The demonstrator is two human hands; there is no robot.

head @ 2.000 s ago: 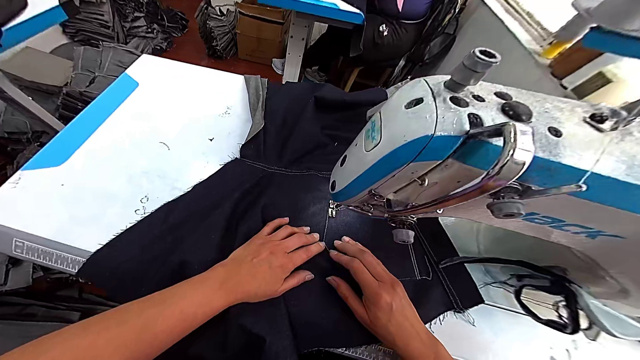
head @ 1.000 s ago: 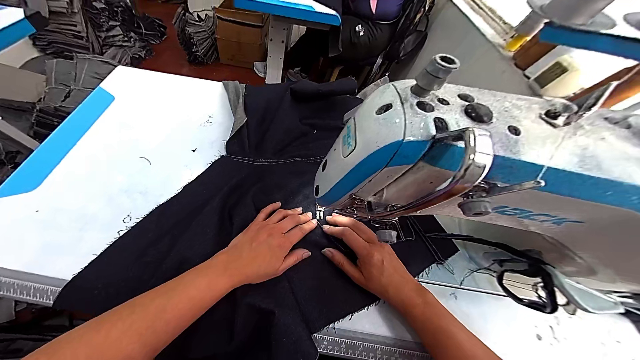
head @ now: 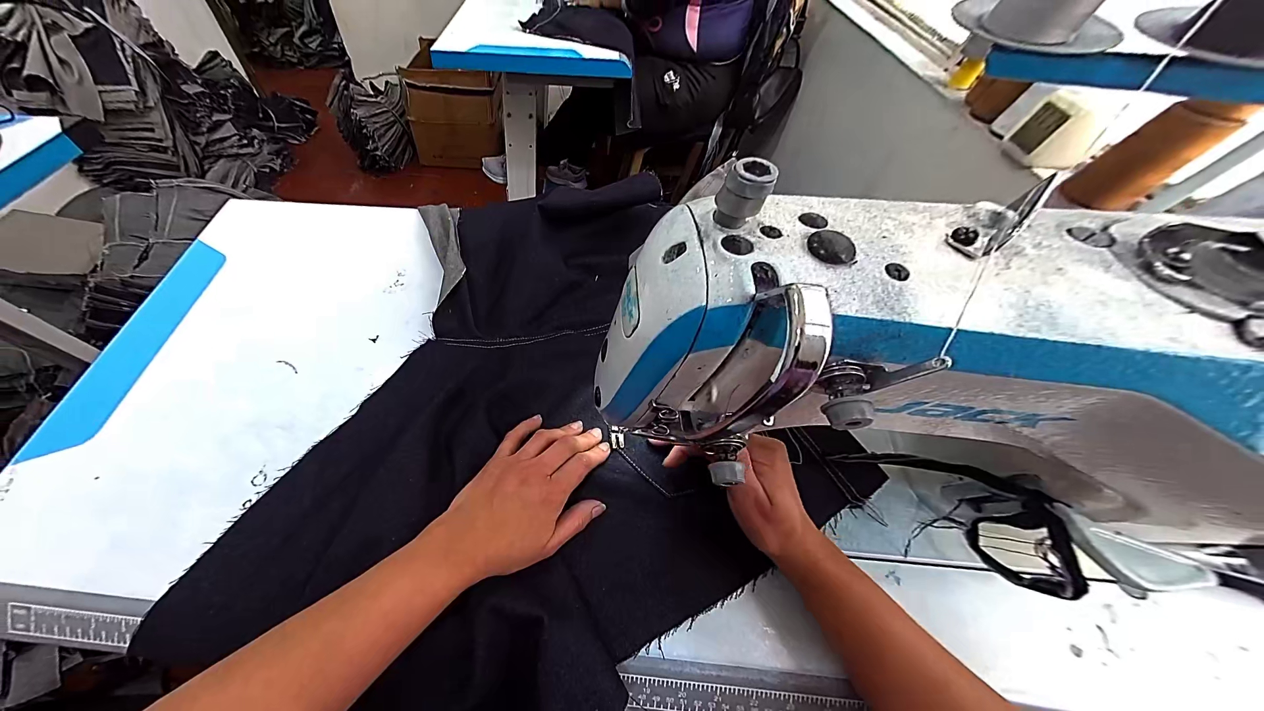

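Note:
A dark denim garment piece with frayed edges and pale stitch lines lies across the sewing table, partly under the head of a white and blue Jack sewing machine. My left hand rests flat on the denim, fingers spread, its fingertips just left of the presser foot. Right of the foot, my right hand is on the denim with its fingers curled, partly hidden behind the machine's lower parts; whether it grips the cloth cannot be told. A stitched line runs from the foot down to the right.
The white tabletop extends left, with thread scraps on it. A ruler strip runs along the front edge. A black cable loop lies under the machine arm. Behind are a cardboard box, cloth stacks and a seated person.
My right hand has moved right, away from my left hand, and its fingers have curled beneath the machine head. The denim has shifted and turned at the foot. The view has shifted.

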